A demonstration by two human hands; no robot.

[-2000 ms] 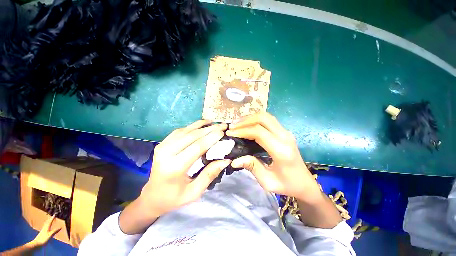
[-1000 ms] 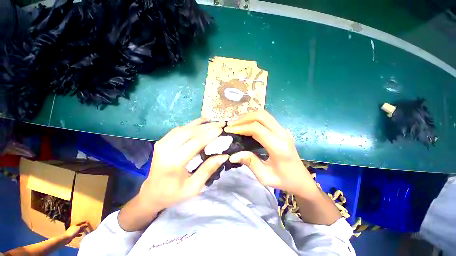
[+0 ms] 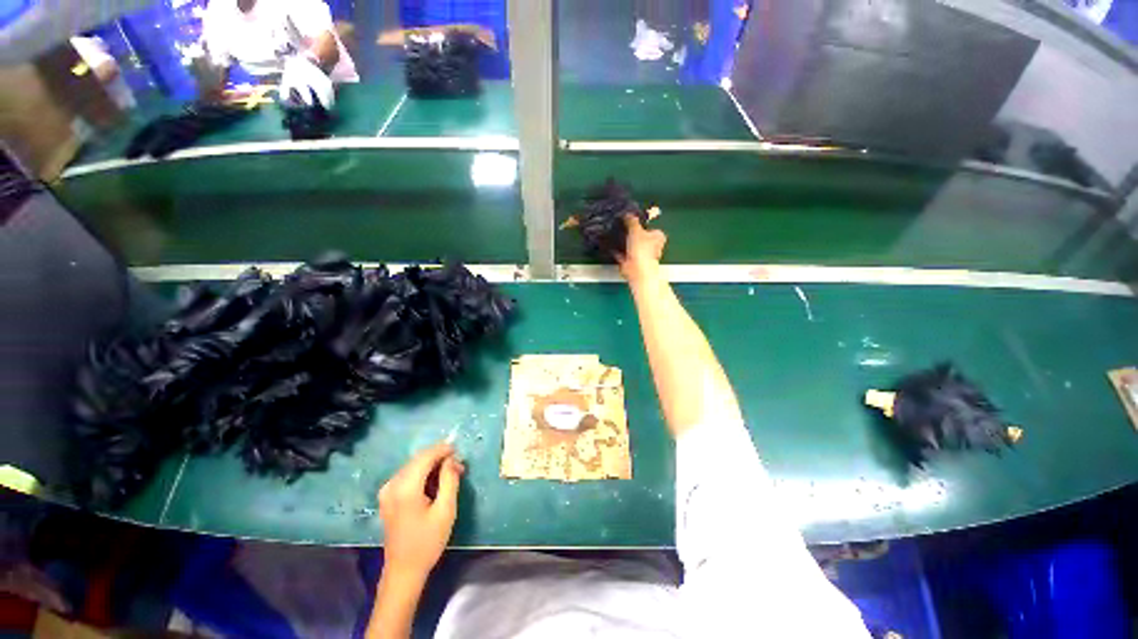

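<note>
My right hand is stretched far forward beyond the bench's back rail and holds a black feathered piece with small tan ends sticking out at its sides. My left hand is at the bench's front edge, left of the palette, fingers loosely curled, with nothing visible in it. The cardboard glue palette lies in the middle of the bench with a whitish glue puddle on it. Another black feathered piece with pale ends lies on the bench at the right.
A large heap of black feather pieces lies on the left. A metal post and rail stand behind the bench. A person works across the line beside an open carton. A blue bin is at lower right.
The view has tilted up. My hands have parted: the right has reached forward with the feathered piece, and the left has moved to the bench's front edge. The floor carton is mostly out of view.
</note>
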